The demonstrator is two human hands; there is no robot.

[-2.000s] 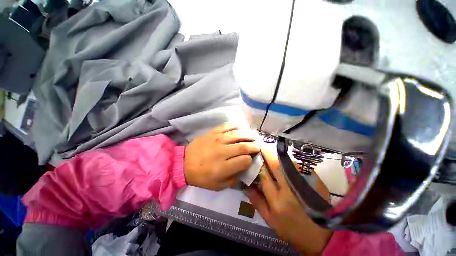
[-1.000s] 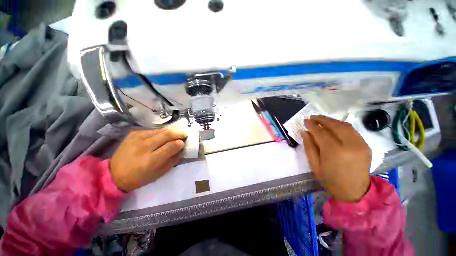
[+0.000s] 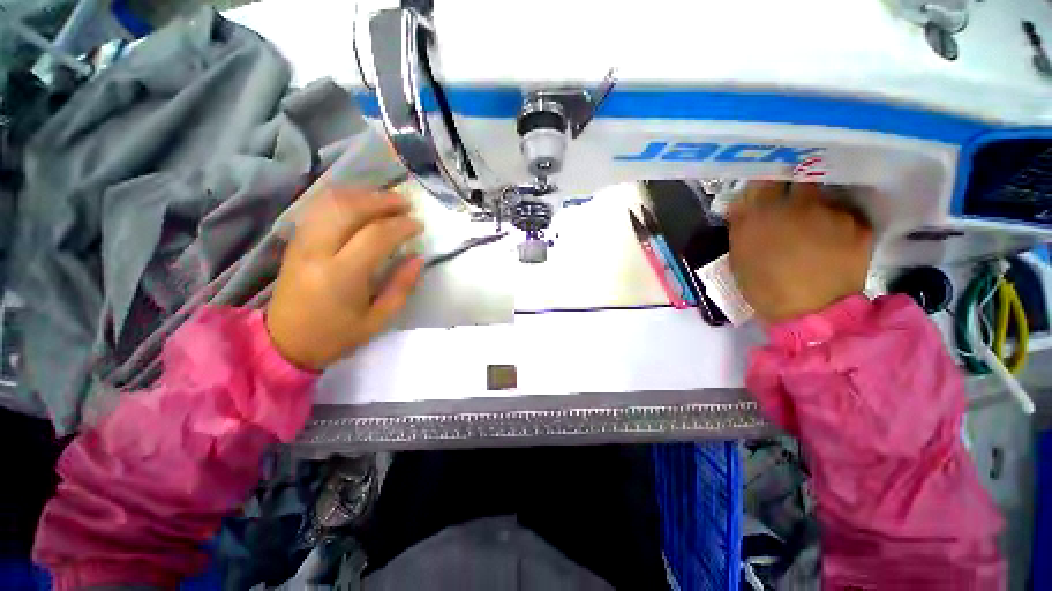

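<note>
A grey garment piece (image 3: 150, 173) lies heaped left of the machine head. My left hand (image 3: 340, 275) is at the heap's right edge, left of the needle area, fingers bent and slightly blurred; whether it grips cloth is unclear. A thin dark grey edge of cloth (image 3: 464, 248) runs from near its fingers toward the presser foot area. My right hand (image 3: 799, 252) is under the machine arm, at a white paper label (image 3: 724, 289); its fingers are hidden, so its hold cannot be told. The white sewing machine (image 3: 715, 148) shows a blue stripe and JACK lettering.
Pink and blue pens (image 3: 666, 268) and a dark flat case (image 3: 689, 219) lie right of the needle. A ruler (image 3: 531, 424) runs along the front edge. A blue basket (image 3: 699, 514) is below. Green and yellow cables (image 3: 1006, 314) are at the far right.
The view has shifted. My left hand has moved away from the needle area and back toward the heap. My right hand has moved farther back under the machine arm.
</note>
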